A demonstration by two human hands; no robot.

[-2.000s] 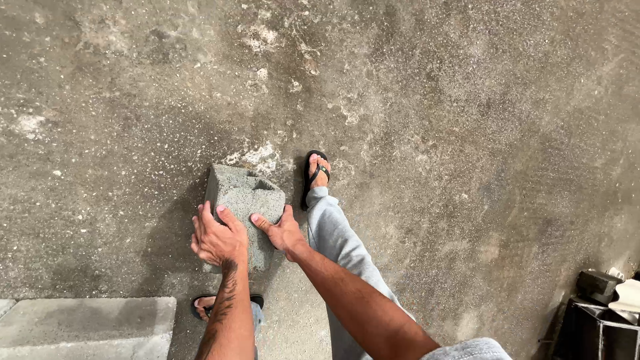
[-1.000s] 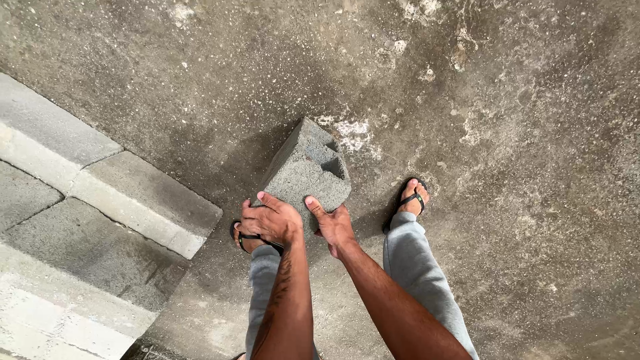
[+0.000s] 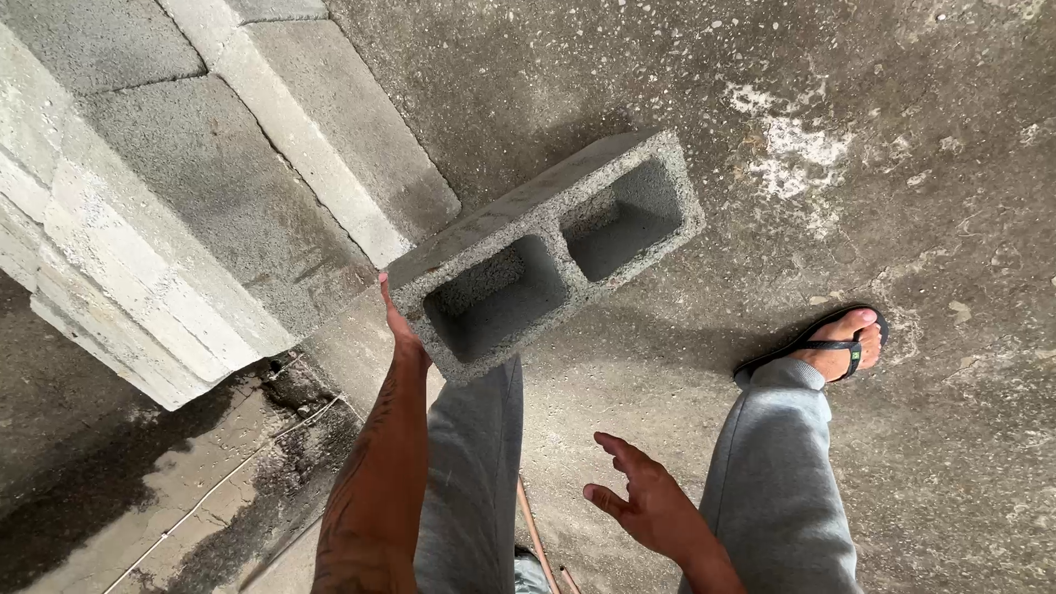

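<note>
A grey hollow concrete block [image 3: 577, 247] is tilted in the middle of the head view, its two square cavities facing up toward me. My left hand [image 3: 404, 326] grips the block's lower left end, with the thumb or a fingertip showing at its corner and the other fingers hidden. Below and to the right of the block, my right hand [image 3: 635, 495] is off it, fingers apart and holding nothing. Whether the block touches the floor is hard to tell.
Stacked concrete blocks [image 3: 223, 198] form stepped rows at the left. My sandalled foot [image 3: 833, 342] stands on the concrete floor [image 3: 924, 462] at the right. A thin cord [image 3: 239, 466] runs along the lower left, and a thin brownish rod [image 3: 536, 532] lies near the bottom.
Both hands were on the block before; my right hand has let go of it. The block has turned so that its cavities face me. The view has shifted toward the stacked blocks.
</note>
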